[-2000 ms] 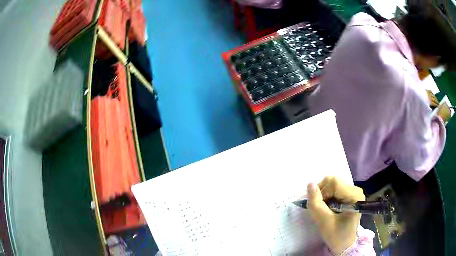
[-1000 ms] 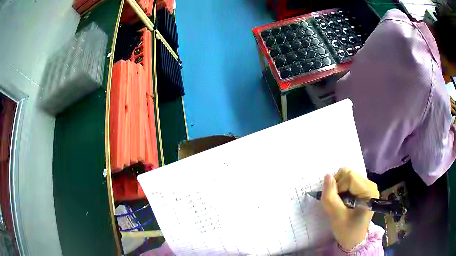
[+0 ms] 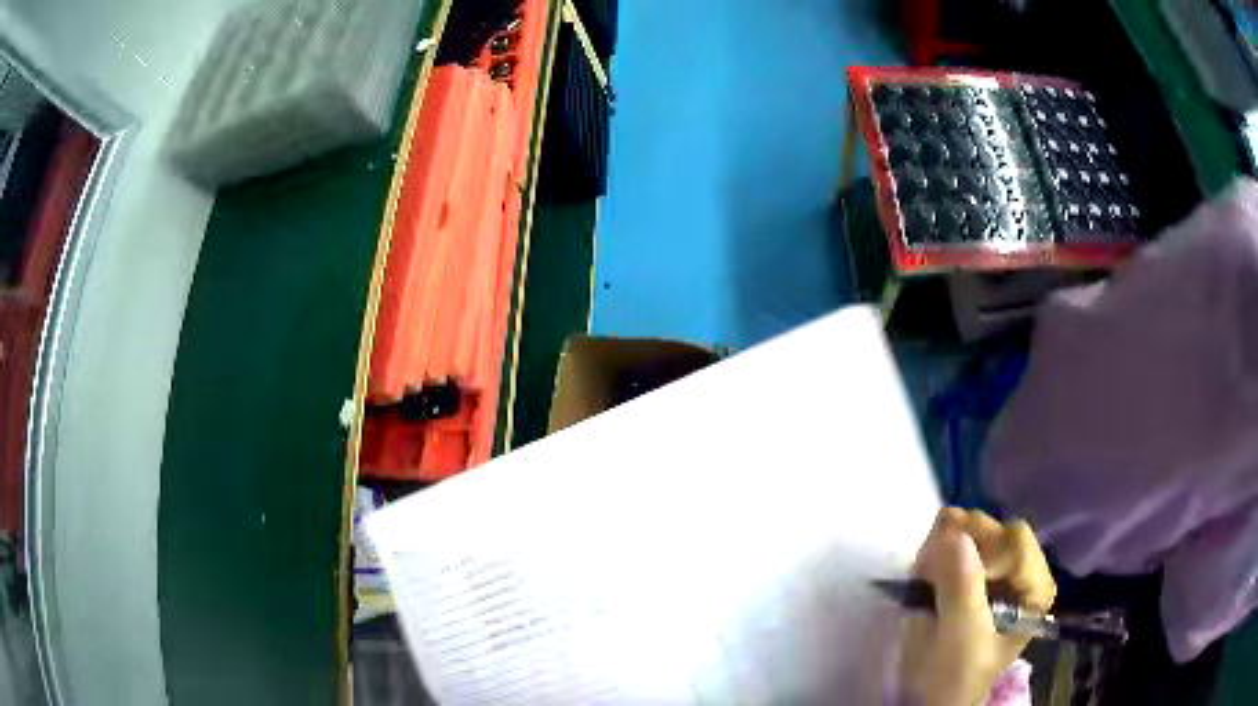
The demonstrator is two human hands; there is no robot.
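A large white record sheet (image 3: 662,510) with handwritten rows at its lower left is held tilted in front of me. My right hand (image 3: 973,600) is closed around a black pen (image 3: 1028,621), with its tip over the right part of the sheet. A pink cuff shows at the bottom edge. My left hand is not in view; the sheet's lower edge is cut off by the picture.
A red-edged stand (image 3: 897,241) bears clear trays of round dark pieces (image 3: 966,166). A pink-coated person (image 3: 1131,414) is at the right. Red trays (image 3: 448,248) stand on a green shelf at left. An open carton (image 3: 586,379) sits behind the sheet.
The view has turned left, so the stand, shelf and person have shifted right in the picture. More of the carton shows. My right hand still holds the pen over the sheet, now slightly lower in the picture.
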